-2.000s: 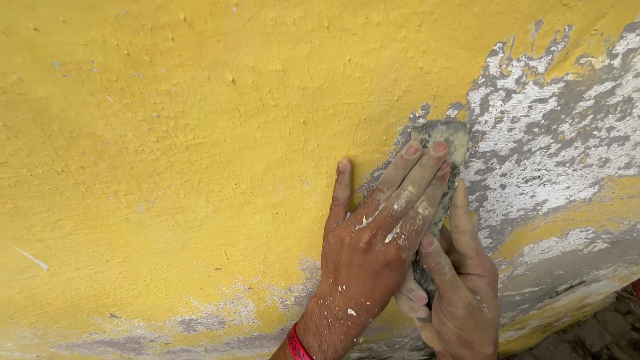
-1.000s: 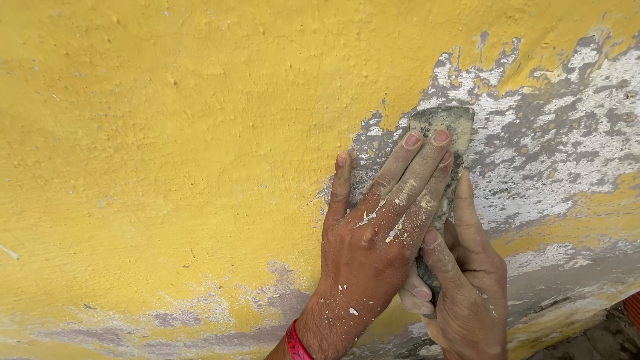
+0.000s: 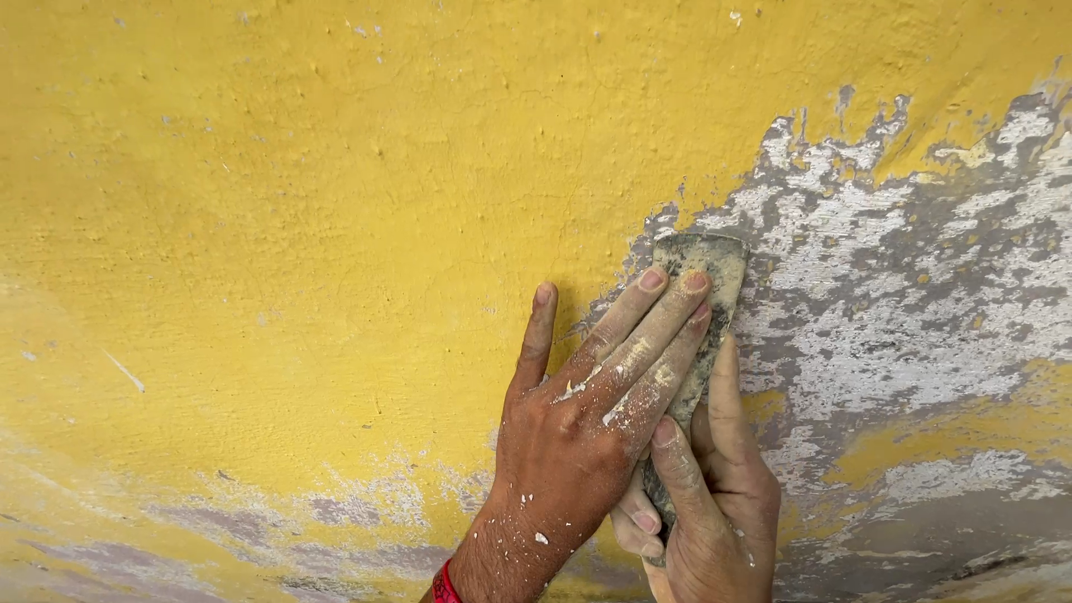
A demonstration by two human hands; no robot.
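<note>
A flat metal scraper (image 3: 708, 276), smeared with pale paint dust, lies with its broad end against a painted wall (image 3: 335, 209). My left hand (image 3: 586, 419) presses its fingers flat on the blade; its little finger points up, apart from the others. My right hand (image 3: 720, 502) grips the scraper's narrower lower part, thumb in front and fingers partly hidden behind. Paint flakes and dust cling to both hands. The blade's edge meets the border between yellow paint and a bared grey and white patch (image 3: 879, 310) on the right.
Yellow paint with small bumps spreads over the left and top of the wall. Along the lower left runs a band of worn grey and white patches (image 3: 226, 523). A yellow streak (image 3: 938, 444) crosses the bared area at the lower right.
Against the frame from two seconds ago, more grey and white surface shows beside the blade, where yellow paint was. Both hands stay on the scraper throughout.
</note>
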